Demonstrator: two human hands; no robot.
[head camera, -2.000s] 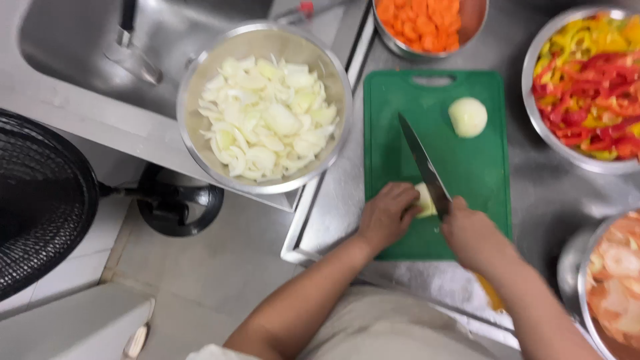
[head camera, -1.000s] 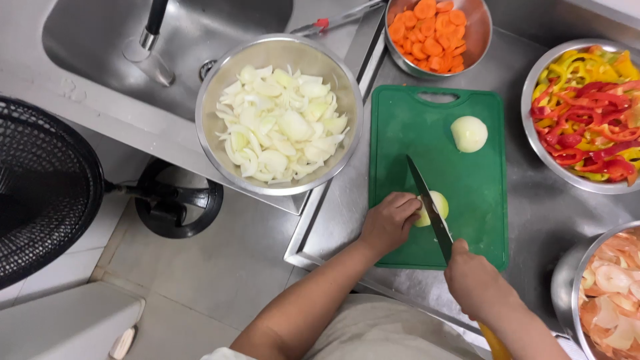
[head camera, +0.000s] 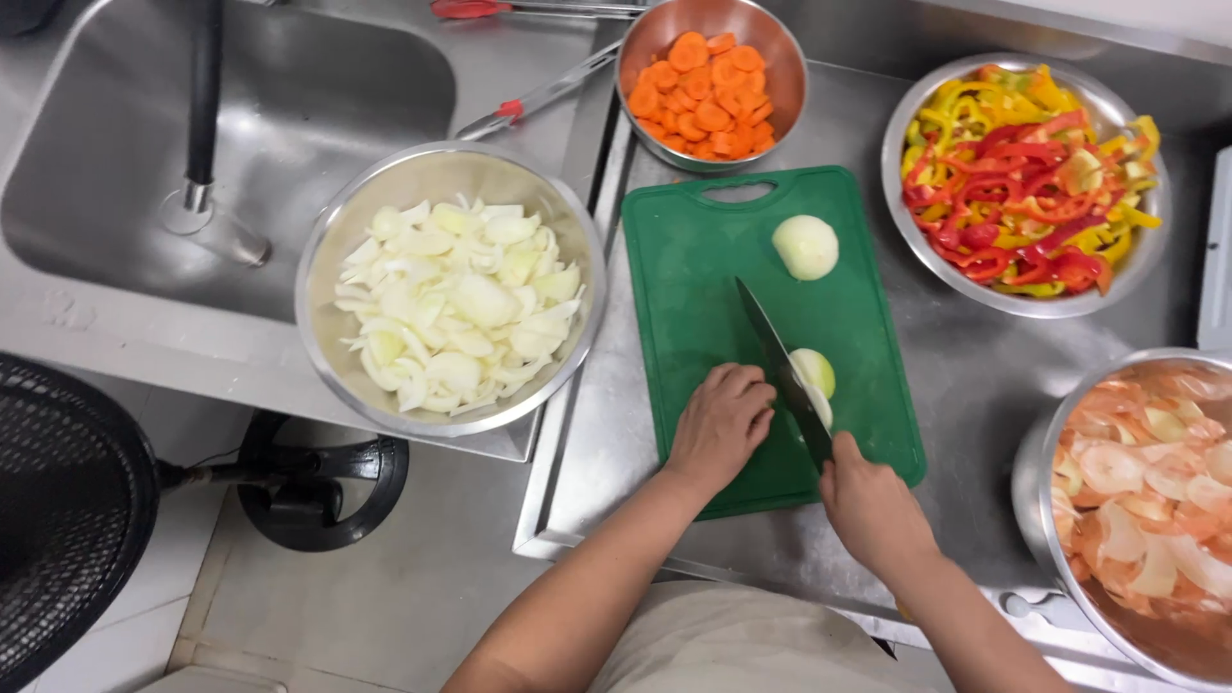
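Note:
My right hand (head camera: 876, 500) grips a kitchen knife (head camera: 778, 358), its blade pointing up and left over a green cutting board (head camera: 693, 289). Pieces of cut onion (head camera: 814, 375) lie against the blade's right side. My left hand (head camera: 722, 423) rests just left of the blade with its fingers curled; whether it holds a piece of onion cannot be seen. Near the board's upper right lies a peeled onion (head camera: 806, 247). Left of the board, a steel bowl (head camera: 322, 337) holds sliced onion (head camera: 462, 298).
Around the board stand a bowl of carrot slices (head camera: 707, 96), a bowl of pepper strips (head camera: 1030, 183) and a steel pot (head camera: 1035, 500) of onion peels. Tongs (head camera: 544, 96) lie behind the onion bowl, beside a sink (head camera: 298, 106). A black fan (head camera: 67, 520) stands at lower left.
The onion under the knife was beside my left fingertips; now cut pieces lie to the right of the blade, and my left hand is apart from them.

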